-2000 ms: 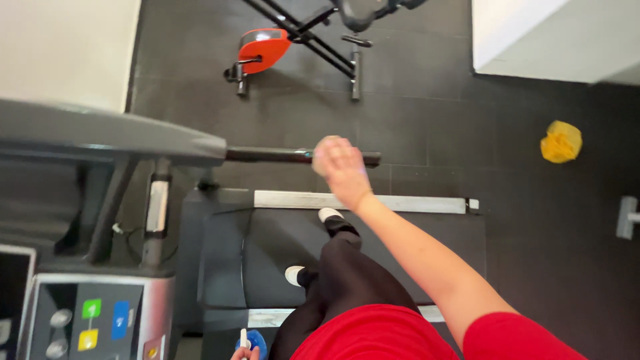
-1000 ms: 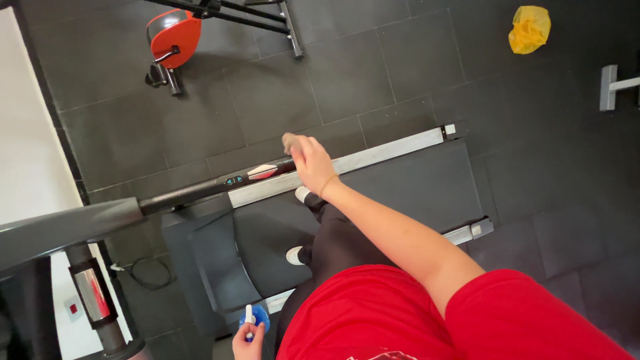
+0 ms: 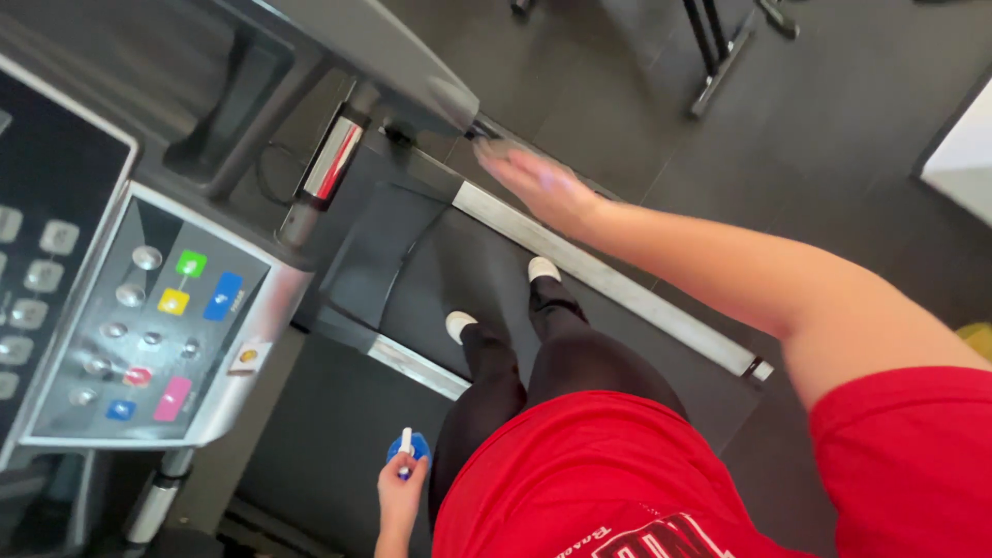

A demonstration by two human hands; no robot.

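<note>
My right hand (image 3: 539,182), blurred, reaches forward to the treadmill's side handrail (image 3: 482,128), near where it joins the grey upper frame. The fingers are stretched out along the rail; whether they touch it or cover something is unclear. Low in view, my left hand (image 3: 403,477) holds a blue bottle (image 3: 419,448) with a white top beside my left thigh. The treadmill console (image 3: 155,318), with coloured and silver buttons, fills the left side. My feet in white shoes stand on the dark belt (image 3: 496,271).
Pale side strips (image 3: 620,287) edge the treadmill deck. A metal grip sensor (image 3: 333,159) sits on a bar past the console. Legs of an exercise machine (image 3: 721,77) stand on the floor ahead. A white block (image 3: 965,155) and a yellow item (image 3: 978,338) are at the right.
My right hand has moved along the handrail toward the console end; earlier it was farther back along the rail. The left hand still holds the blue bottle. The view has swung toward the console.
</note>
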